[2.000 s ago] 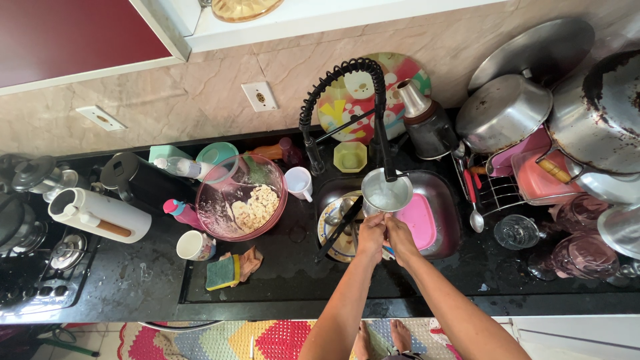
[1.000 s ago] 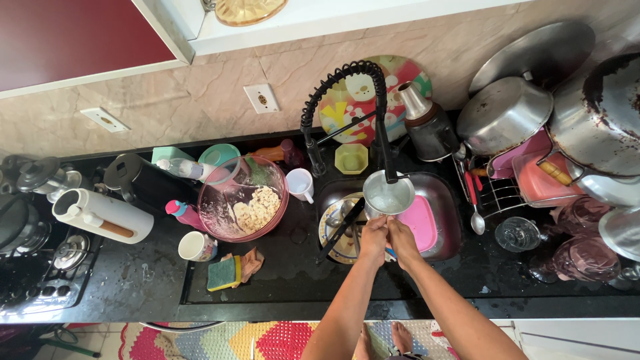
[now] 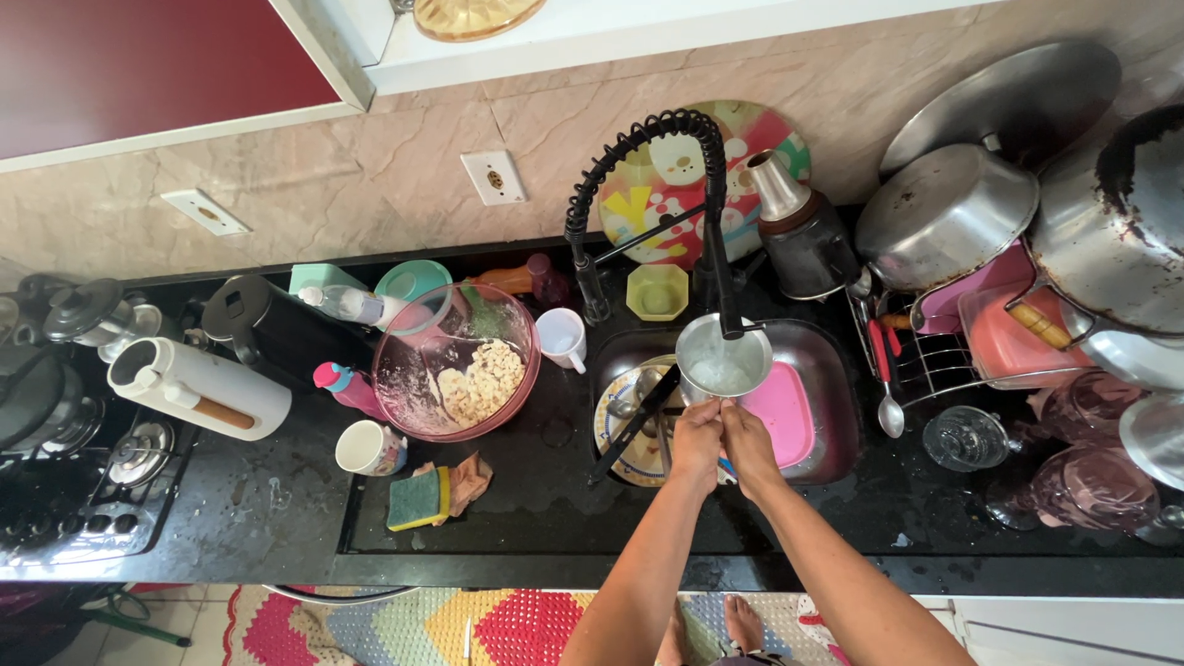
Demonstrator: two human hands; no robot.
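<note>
A small metal pot [image 3: 724,359] with cloudy water in it is under the black spring faucet [image 3: 729,310], above the sink. Both my left hand [image 3: 696,442] and my right hand [image 3: 747,446] are closed around its handle, side by side. Below, in the sink basin [image 3: 837,407], lie a plate [image 3: 618,427] with a blue-patterned rim, some spoons, a black-handled utensil [image 3: 638,421] and a pink plastic container [image 3: 786,416]. A white mug [image 3: 561,339] stands left of the sink, beside a pink-tinted bowl [image 3: 527,393] of crumbly dough [image 3: 486,384].
A green and yellow sponge [image 3: 418,499] and a patterned cup [image 3: 370,449] are on the left counter. Pots [image 3: 948,217], a wire dish rack [image 3: 934,365], a glass [image 3: 965,437] and a red-handled spoon [image 3: 891,416] crowd the right. A stove [image 3: 83,499] is at far left.
The pot has stayed under the faucet in both hands, and the water in it looks cloudier and fuller than before.
</note>
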